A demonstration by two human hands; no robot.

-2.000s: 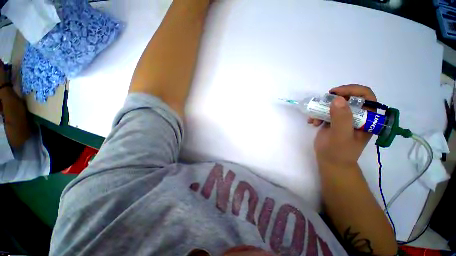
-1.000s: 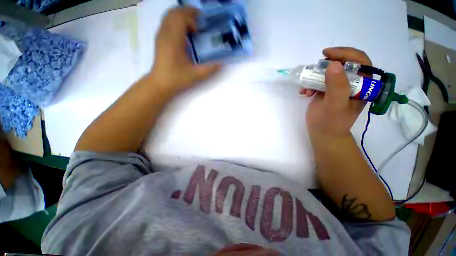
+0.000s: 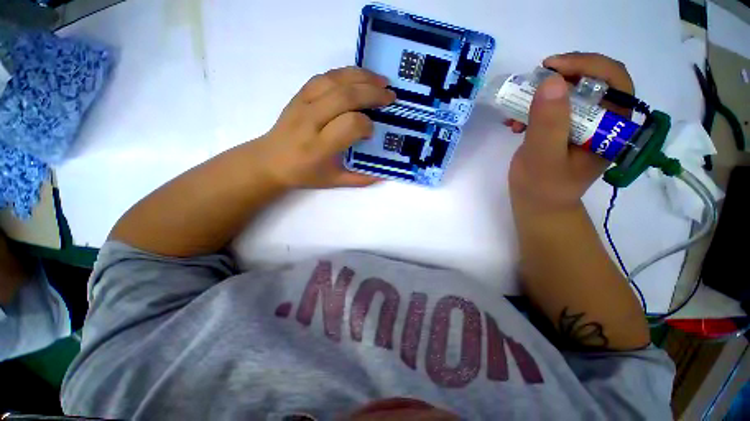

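My left hand [image 3: 329, 127] holds two blue device housings, one above the other, over the white paper. The upper housing [image 3: 421, 70] and the lower housing [image 3: 399, 146] lie edge to edge, with black and silver areas inside. My right hand [image 3: 561, 136] holds the glue syringe [image 3: 567, 115], a white-labelled barrel with a blue band, thumb on top. Its pale green needle tip [image 3: 479, 81] is at the right end of the upper housing; whether it touches cannot be told. The green adapter [image 3: 645, 150] sits at the syringe's rear.
A clear bag of small blue parts [image 3: 53, 94] lies at the left, loose ones beside it. At the right are black pliers [image 3: 717, 107], crumpled tissue [image 3: 687, 177], the air hose [image 3: 707, 210] and a dark cable. Another person's sleeve [image 3: 33, 316] shows at lower left.
My left hand has brought the housings in from the far side, and they now lie close to the needle. The syringe in my right hand has tilted, its needle pointing more away from me.
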